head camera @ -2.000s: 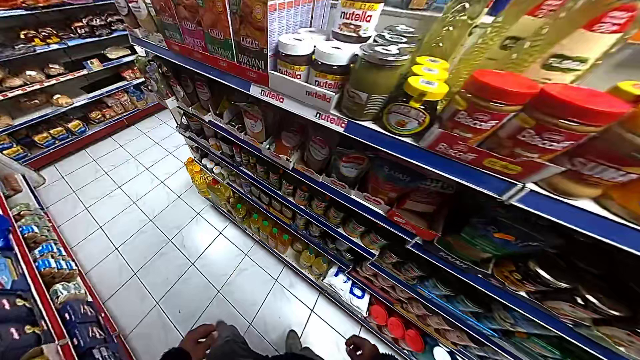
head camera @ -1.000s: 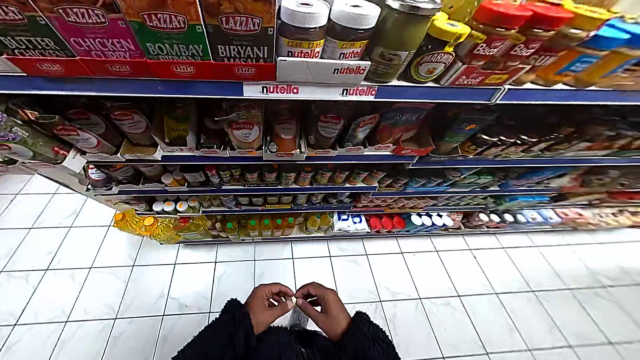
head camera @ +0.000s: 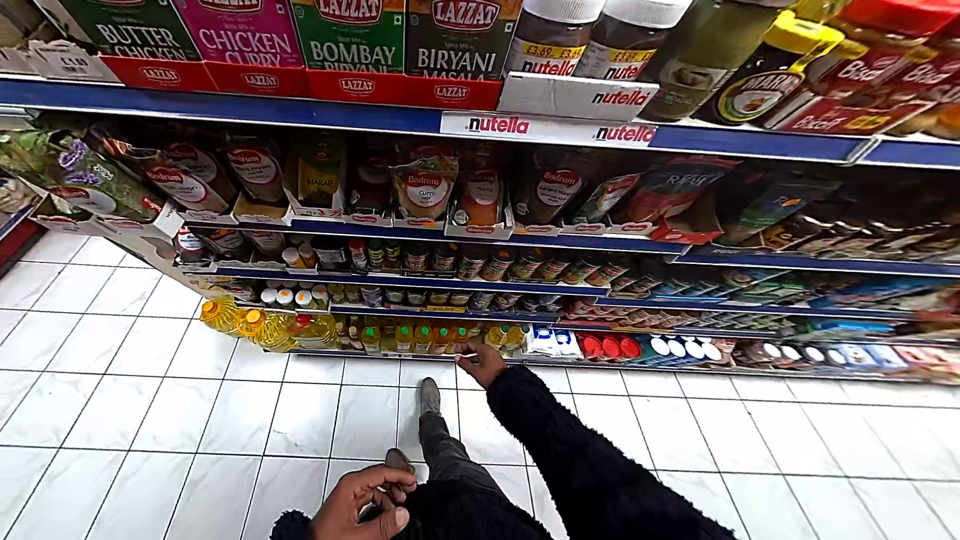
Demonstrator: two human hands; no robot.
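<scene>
My right hand (head camera: pixel 484 365) reaches forward in front of the lowest shelf, in a black fleecy sleeve. Its fingertips pinch a small, thin white item (head camera: pixel 466 355), too small to identify. Behind it on the shelf are bottles with green and orange caps (head camera: pixel 424 337) and white packets (head camera: pixel 553 342). Nearer my body, at the bottom of the view, my left hand (head camera: pixel 365 501) has curled fingers with the thumb apart from them. Whether something small lies inside those fingers is unclear. Neither hand visibly touches the shelf goods.
Upper shelves hold Lazzat spice-mix boxes (head camera: pixel 349 37), Nutella jars (head camera: pixel 551 34) and Bodrum spice pouches (head camera: pixel 424 187). Large bottles of yellow oil (head camera: pixel 262 326) stand at the shelf's lower left end. My shoes (head camera: pixel 430 396) are on the white tiled floor (head camera: pixel 330 412).
My hands, together at the fingertips a second ago, are now apart. The right one has moved forward toward the lowest shelf; the left is close to my body.
</scene>
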